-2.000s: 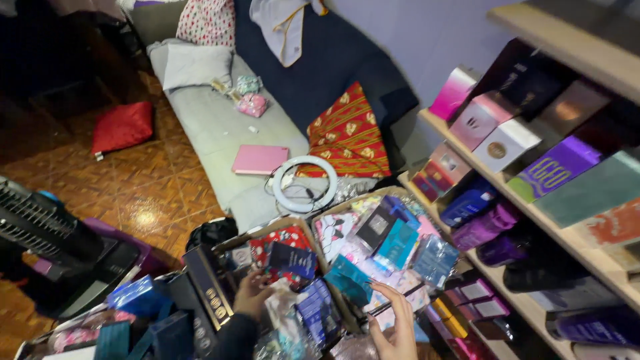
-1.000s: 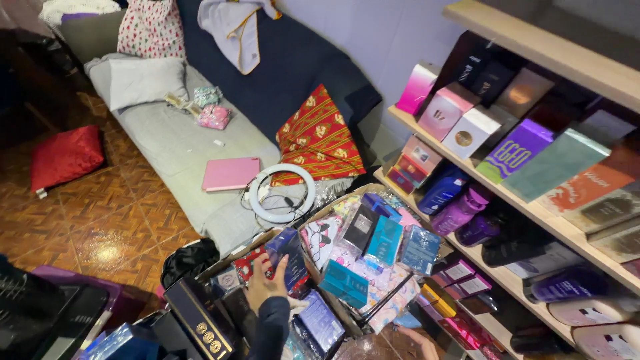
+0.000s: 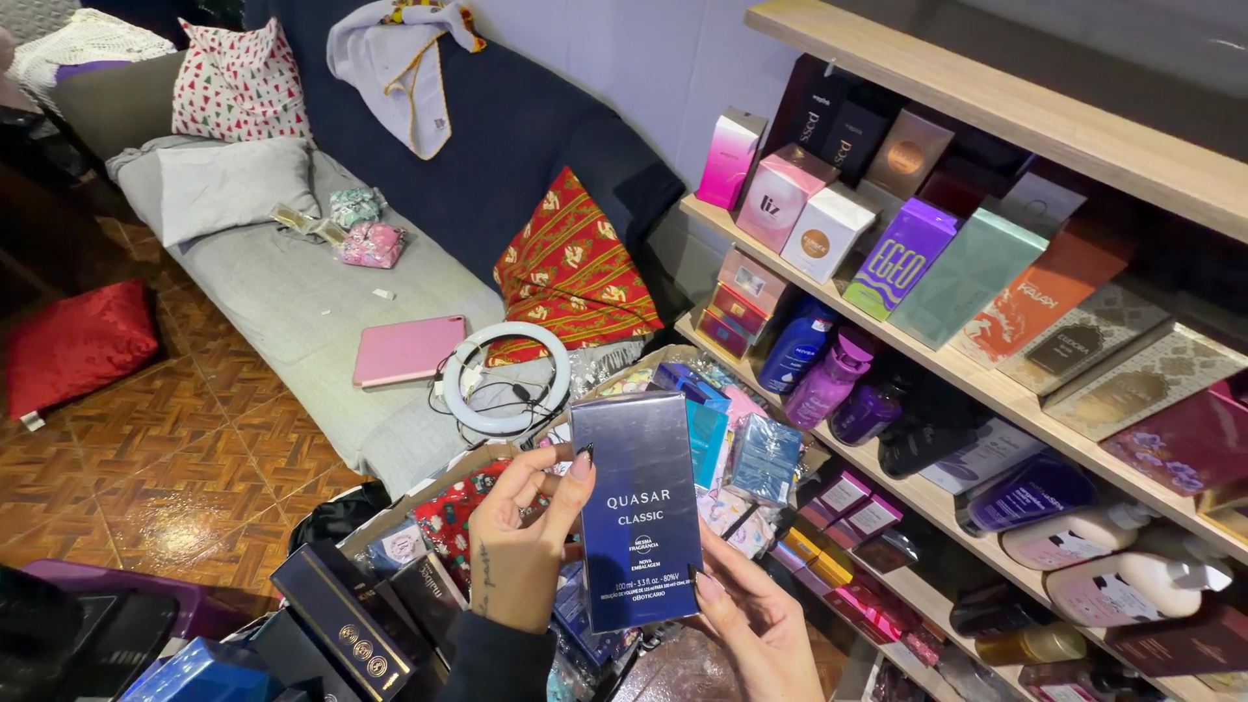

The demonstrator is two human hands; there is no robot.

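Note:
A dark blue perfume box [image 3: 641,517] marked Quasar Classic stands upright between my hands, its printed front turned toward me. My left hand [image 3: 526,536] grips its left edge, thumb and fingers around the side. My right hand [image 3: 756,619] holds the lower right edge with the thumb on the front. Behind and below the box lie open cartons of packaged goods, among them a teal box [image 3: 706,441] and a plastic-wrapped blue box [image 3: 766,460]. A long dark box with gold trim [image 3: 346,624] rests at lower left.
Wooden shelves [image 3: 975,385] with perfume boxes and bottles rise at the right. A sofa [image 3: 283,302] holds a pink case [image 3: 409,351], a ring light [image 3: 456,378] with cables and a red patterned pillow [image 3: 577,278]. A red cushion [image 3: 80,341] lies on the tiled floor.
The dark blue box, among the cartons at my left hand one second ago, is now raised in front of me. My right hand has come in from the lower edge and holds it too.

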